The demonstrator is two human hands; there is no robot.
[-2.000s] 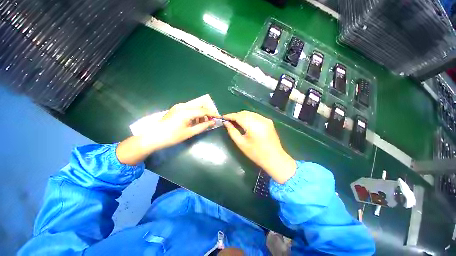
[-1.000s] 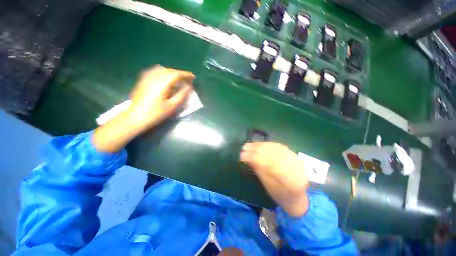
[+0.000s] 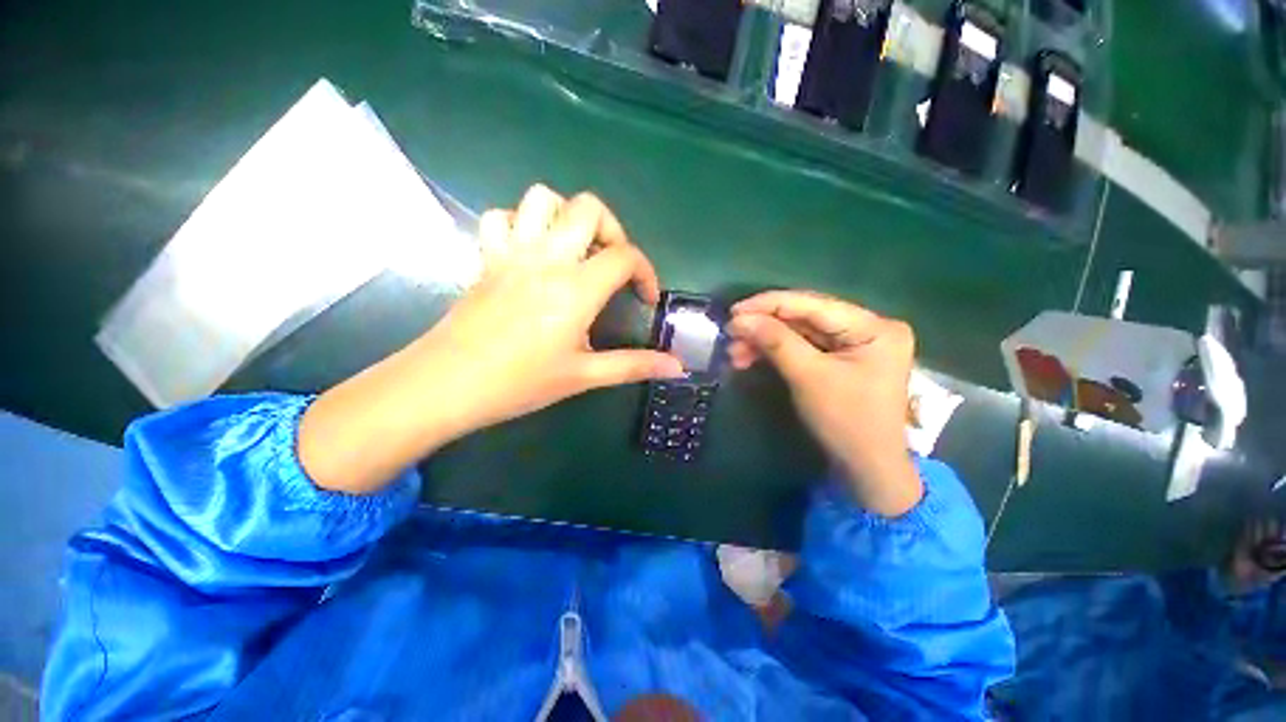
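Observation:
A black keypad phone (image 3: 677,416) lies face up on the dark green bench, its screen lit by glare or covered by something pale. My left hand (image 3: 543,310) has its thumb and a finger on the phone's left and upper edges, around the screen. My right hand (image 3: 832,360) is at the screen's right edge with thumb and fingertips pinched together. Whether the fingertips hold a film is too small to tell. Whitish glossy film strips (image 3: 268,233) lie in a fanned pile left of my left hand.
A clear blister tray (image 3: 607,88) with several black phones stands at the back. At right are a printed carton (image 3: 1093,370) with white wipe (image 3: 1221,381), a yellow-tan stick (image 3: 1024,449) and a white card (image 3: 931,409) partly behind my right hand. A blue sleeve shows at lower right.
The view has moved closer. My left hand has moved from the film strips to the phone. My right hand has shifted from over the phone to the screen's right edge.

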